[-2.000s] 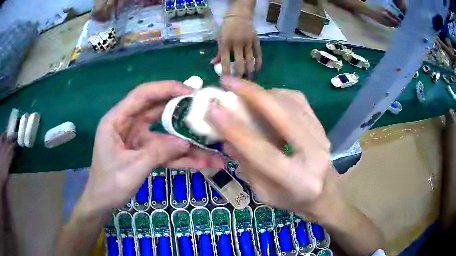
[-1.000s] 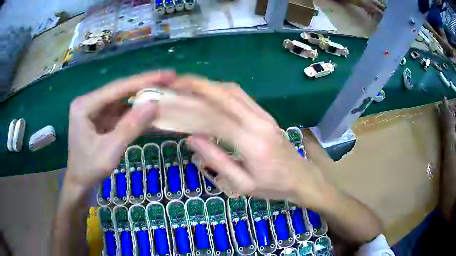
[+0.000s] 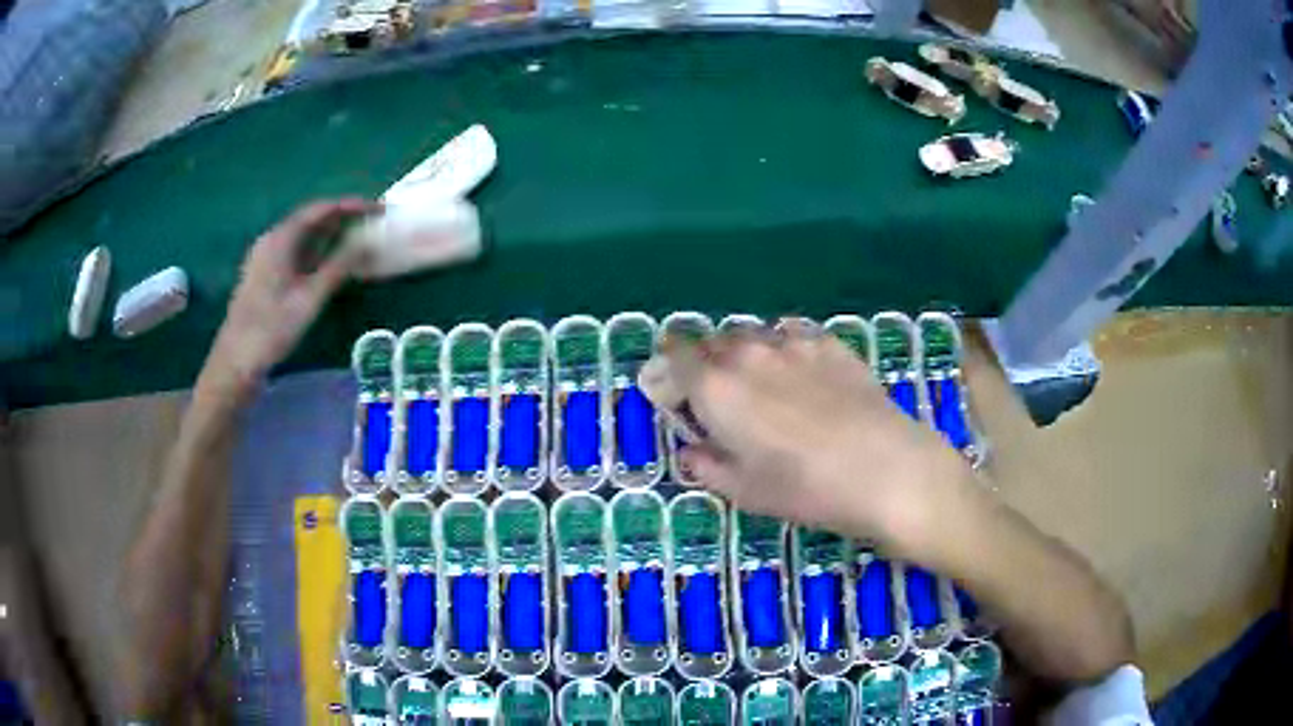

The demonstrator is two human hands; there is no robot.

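Note:
My left hand [image 3: 291, 270] is over the green belt at the left and holds a white assembled housing [image 3: 423, 237], blurred. Another white piece [image 3: 451, 163] lies tilted just behind it and seems to touch it. My right hand [image 3: 780, 419] is over the back row of half-assembled units [image 3: 581, 411], its fingertips together at a unit. Whether it grips anything is hidden. The half-assembled units stand in rows in front of me, with green circuit boards at the far end and blue batteries at the near end.
The green conveyor belt [image 3: 667, 185] crosses the view. Two white housings [image 3: 150, 301] lie at its left. Several beige brackets [image 3: 969, 153] lie at the back right. A pale metal post [image 3: 1149, 199] leans at the right. A yellow patch [image 3: 319, 603] is left of the units.
My hands were together around a white unit and are now apart. My left hand has carried a white housing over the belt. My right hand has come down to the rows. Another person's hand has left the view.

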